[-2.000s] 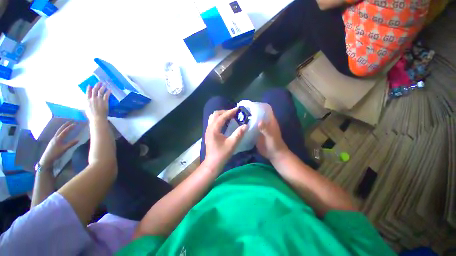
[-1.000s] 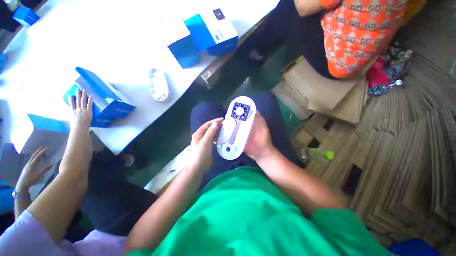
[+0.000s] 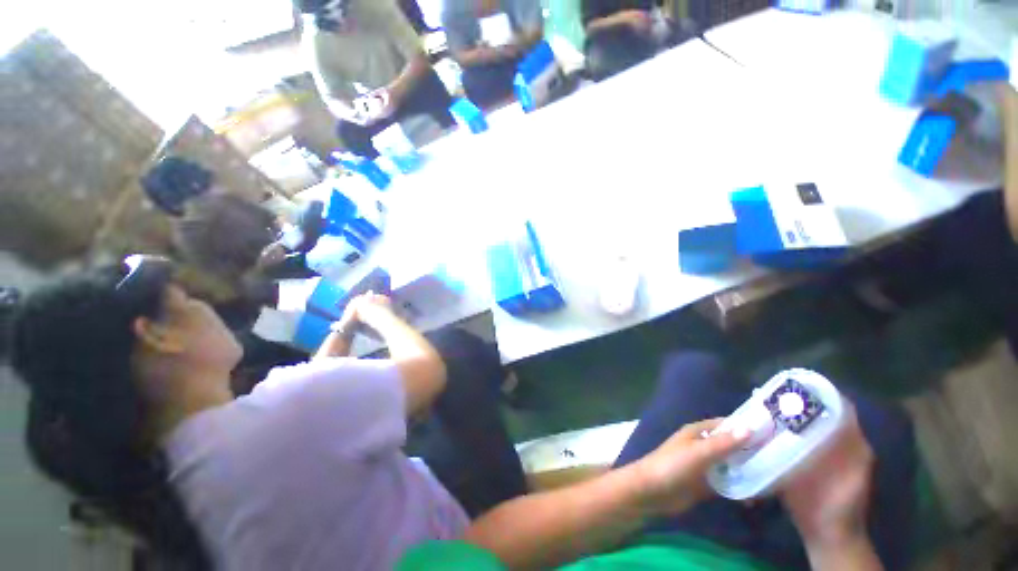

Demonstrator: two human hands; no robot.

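A white oval inner tray (image 3: 766,474) is held over my lap. A small black device with a pale round centre (image 3: 794,405) sits in its upper right end. My left hand (image 3: 690,463) grips the tray's left side, with the thumb over the inside. My right hand (image 3: 832,480) supports the tray from below and the right; its fingers are mostly hidden behind the tray. The cable inside is blurred and partly covered by my thumb.
On the white table (image 3: 625,190) stand an open blue box (image 3: 522,279), a blue-and-white retail box (image 3: 806,223) and a whitish oval tray (image 3: 620,284). A person in a lilac top (image 3: 301,446) sits at my left. Other people sit around the table.
The view has swung left and up, so the tray appears lower right and tilted. The neighbour's hands are now together near a box. My hands still hold the tray.
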